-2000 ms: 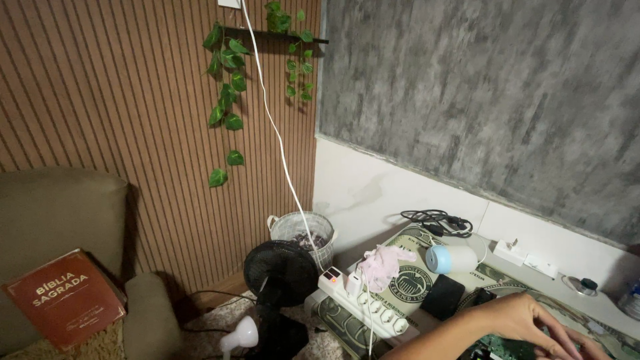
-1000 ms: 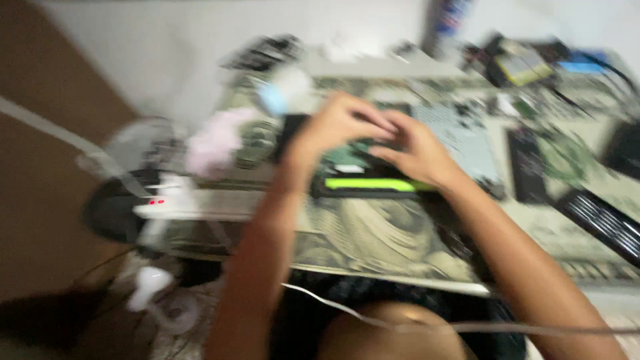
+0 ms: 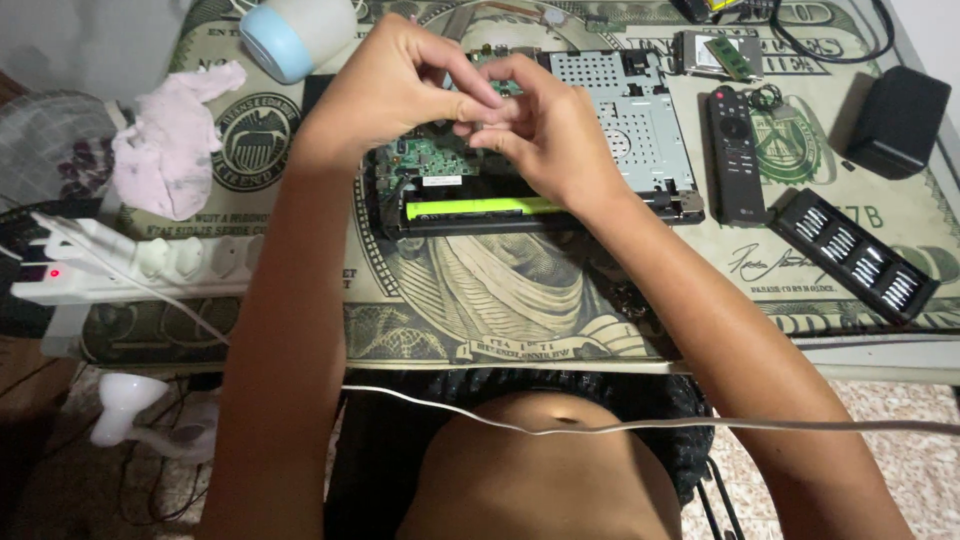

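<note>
An opened laptop base lies on a desk mat printed like a banknote. It shows a green circuit board (image 3: 427, 161), a perforated metal drive plate (image 3: 637, 142) and a yellow-green battery strip (image 3: 480, 208) along its near edge. Above the circuit board, my left hand (image 3: 405, 90) and my right hand (image 3: 544, 124) meet, fingertips together. The fingers are bent and pinched close to each other. Whether something small sits between them cannot be made out, as the fingers hide it. Part of the board is hidden beneath both hands.
Left are a pink cloth (image 3: 169, 142), a white power strip (image 3: 142, 262) and a blue-and-white cylindrical device (image 3: 281, 41). Right are a remote control (image 3: 733, 157), a black bit case (image 3: 855, 255), a black box (image 3: 900, 124) and a memory module (image 3: 727, 58) on a drive. A white cable (image 3: 525, 430) crosses before my torso.
The view has swung from the room's corner to straight down over the desk. Since one second ago, my hands have stayed above the laptop and their fingertips have come together.
</note>
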